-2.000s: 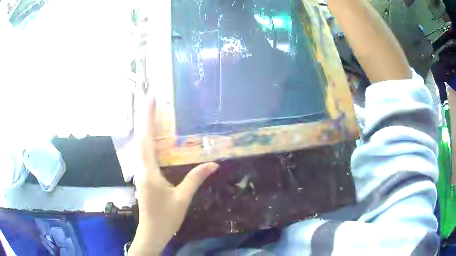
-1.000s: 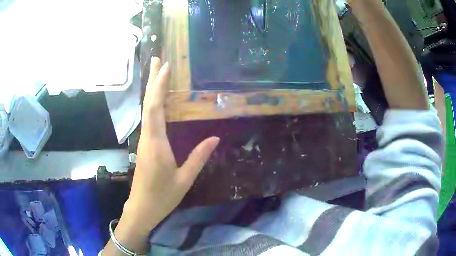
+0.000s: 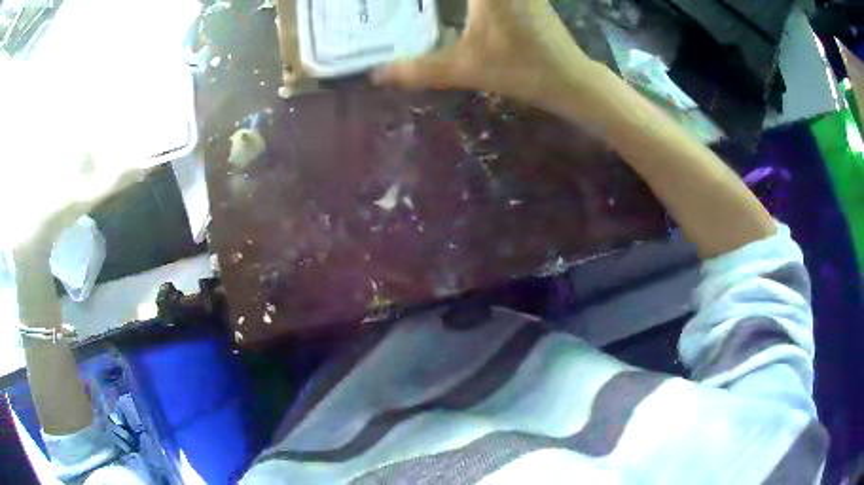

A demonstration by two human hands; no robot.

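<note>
A white housing (image 3: 368, 38) with small dark marks near its middle lies in the brown wooden jig (image 3: 289, 57) at the top, cut off by the picture's edge. My right hand (image 3: 497, 57) is at its right side, with the blurred thumb by its lower edge; the fingertips run out of view, so the grip is unclear. My left hand (image 3: 66, 204) is over the bright side table at left; glare washes out its fingers and anything in them. A loose white housing (image 3: 79, 258) lies just beside it.
The dark brown, spattered board (image 3: 426, 208) fills the middle, with a pale lump (image 3: 246, 146) at its left. A blue bin (image 3: 204, 393) with white pieces is at lower left. A dark metal fitting (image 3: 171, 301) is at the board's left edge. Purple and green items are at right.
The wooden-framed screen is gone from view, exposing the jig and housing. My left hand has moved from the frame to the far left. My right hand has come in to the housing.
</note>
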